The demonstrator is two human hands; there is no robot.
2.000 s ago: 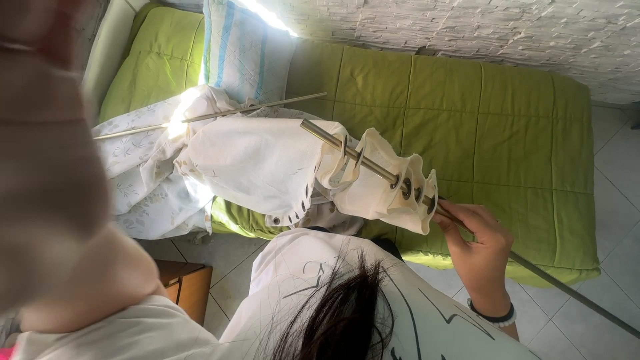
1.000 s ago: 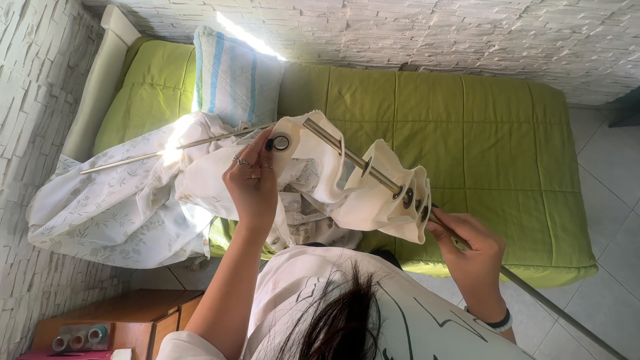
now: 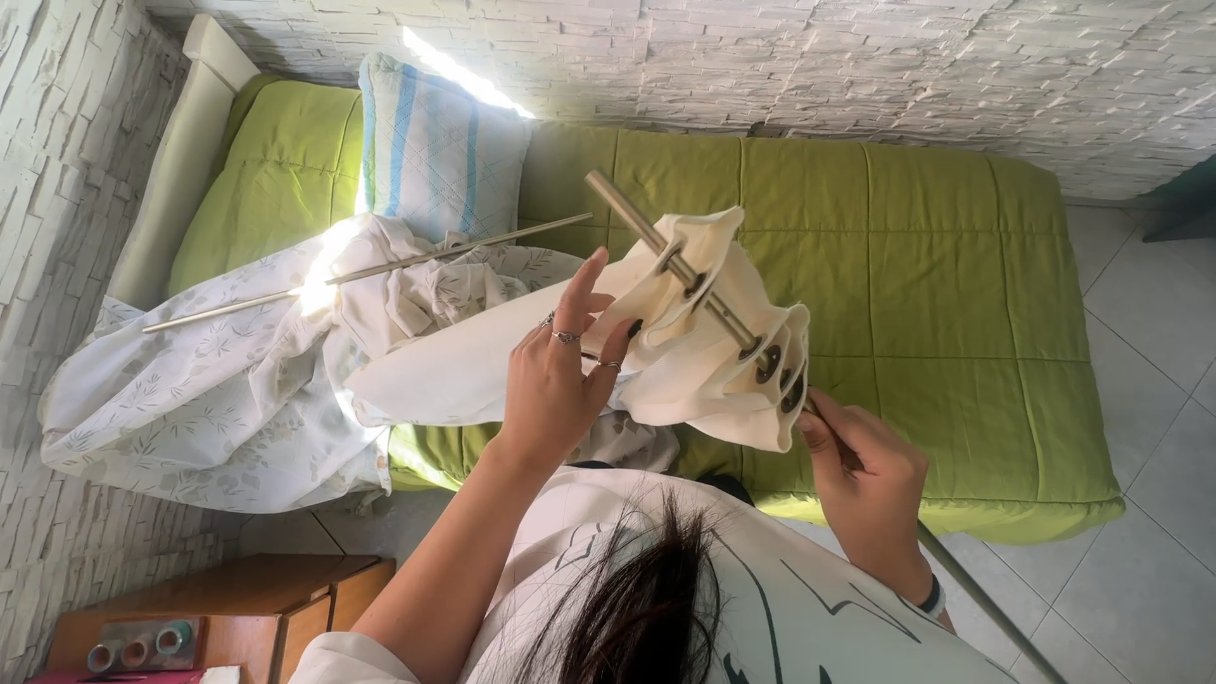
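Observation:
A metal curtain rod [image 3: 622, 204] slants across the view, threaded through several dark-rimmed eyelets of a cream grommet curtain [image 3: 456, 366] bunched along it. My right hand [image 3: 864, 465] grips the rod just below the gathered eyelets. At the curtain's left side, my left hand [image 3: 570, 366] has its fingers spread beside the folds near the rod's upper end; whether it touches the cloth is hard to tell. A second, thinner rod [image 3: 380, 271] rests on a leaf-patterned white curtain [image 3: 209, 418] piled on the bed.
The bed has a green quilt [image 3: 931, 285], a striped pillow [image 3: 442, 152] and a pale headboard [image 3: 180, 142] at the left. White textured walls stand behind and to the left. A wooden cabinet [image 3: 228, 589] is at the lower left, with small round items on it.
My left hand, near the camera two seconds ago, held a curtain eyelet one second ago and is now apart from it, fingers spread. Another eyelet is now on the rod. The right hand still holds the rod.

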